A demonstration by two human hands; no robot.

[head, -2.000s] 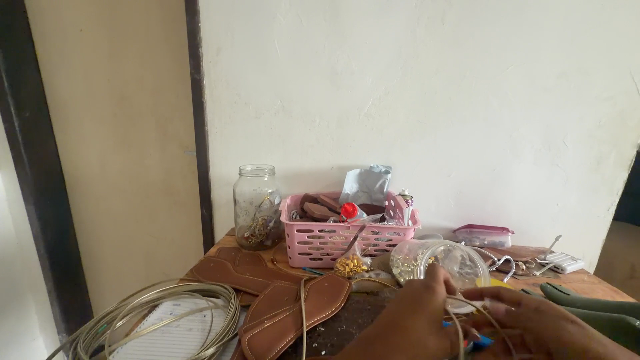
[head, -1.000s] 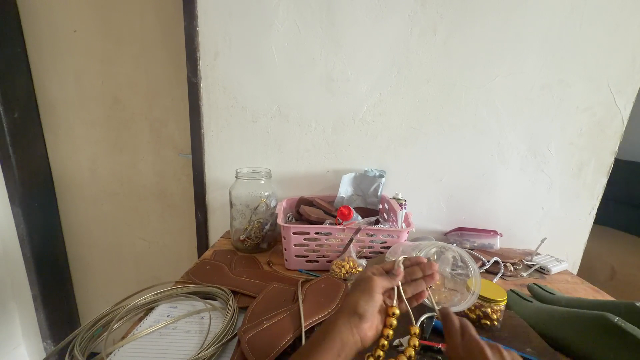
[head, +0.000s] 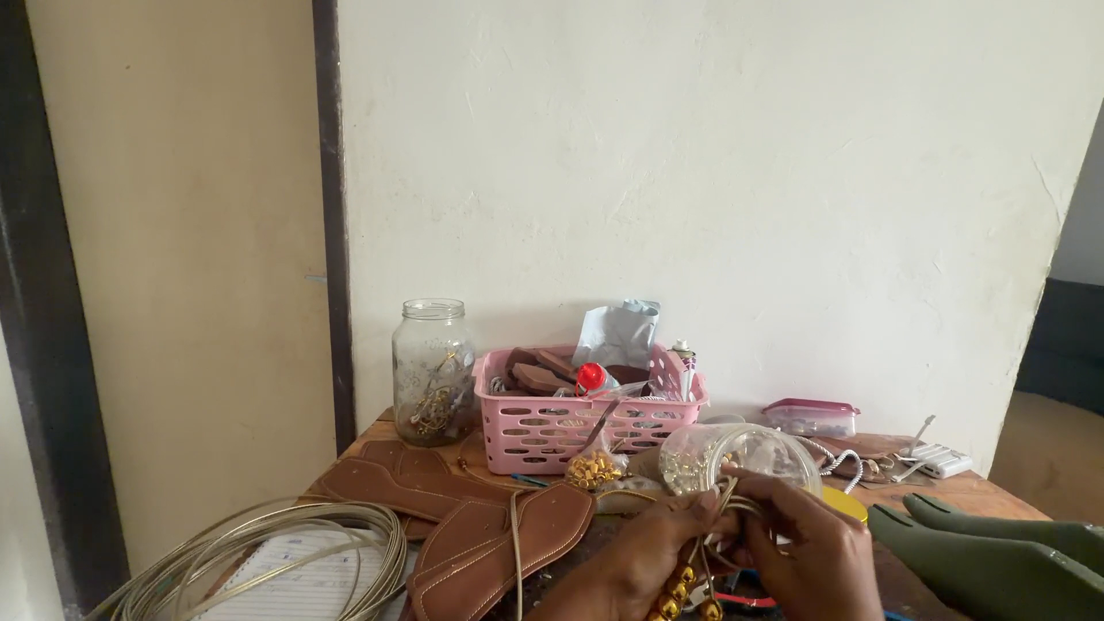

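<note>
My left hand (head: 642,552) pinches a thin pale cord (head: 733,504) between thumb and fingers at the lower centre right. Close against it, my right hand (head: 806,539) has its fingers on loops of the same cord. Gold round beads (head: 675,593) hang on the cord below my left hand. Just behind my fingers lies a clear plastic jar (head: 686,457) on its side, with small pale metallic pieces inside. To the left, brown stitched leather pieces (head: 500,548) lie on the wooden table (head: 1005,498), with a cord across one of them.
A pink plastic basket (head: 526,431) holds brown pieces and a red-capped bottle. Beside it stand a glass jar (head: 431,371) and a small bag of gold beads (head: 593,468). Coiled cord (head: 384,539) rests on a lined notebook (head: 297,569). Green foot forms (head: 992,552) lie at the right.
My left hand was half open with the beaded cord hanging from it one second ago; now its fingers are closed on the cord. My right hand has come up beside it onto the cord.
</note>
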